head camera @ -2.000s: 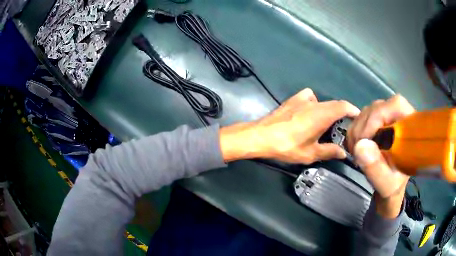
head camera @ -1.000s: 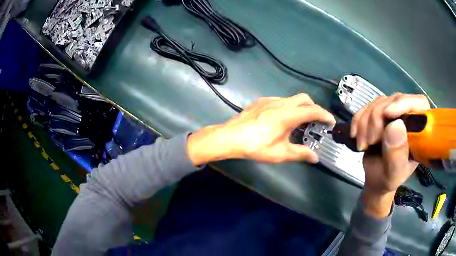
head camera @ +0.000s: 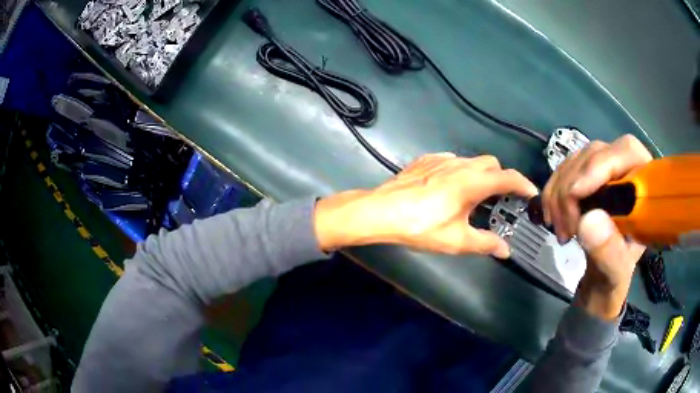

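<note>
My right hand [head camera: 599,192] is shut on the orange electric screwdriver [head camera: 666,201], its black nose pointing left at the end plate of a grey finned unit [head camera: 541,249]. My left hand [head camera: 430,207] is at that end, thumb and fingers around the end plate [head camera: 506,216]; the fingers partly hide the cord entry. The unit lies on the dark-green bench, and its looped black cord [head camera: 334,92] runs up and left. A second finned unit [head camera: 566,144] lies beyond, partly behind my right hand, with its own cord bundle [head camera: 376,38].
A black tray [head camera: 196,57] heaped with small silver-grey plates stands upper left. Below the bench's left edge, a blue crate [head camera: 196,192] holds grey cases. A yellow wedge [head camera: 671,333], black cable bundles [head camera: 637,321] and a dark round dish [head camera: 678,378] lie lower right.
The near unit first lay loose; my left hand has moved from the far unit to it, and the screwdriver nose has moved to its end plate. The far unit now lies unheld.
</note>
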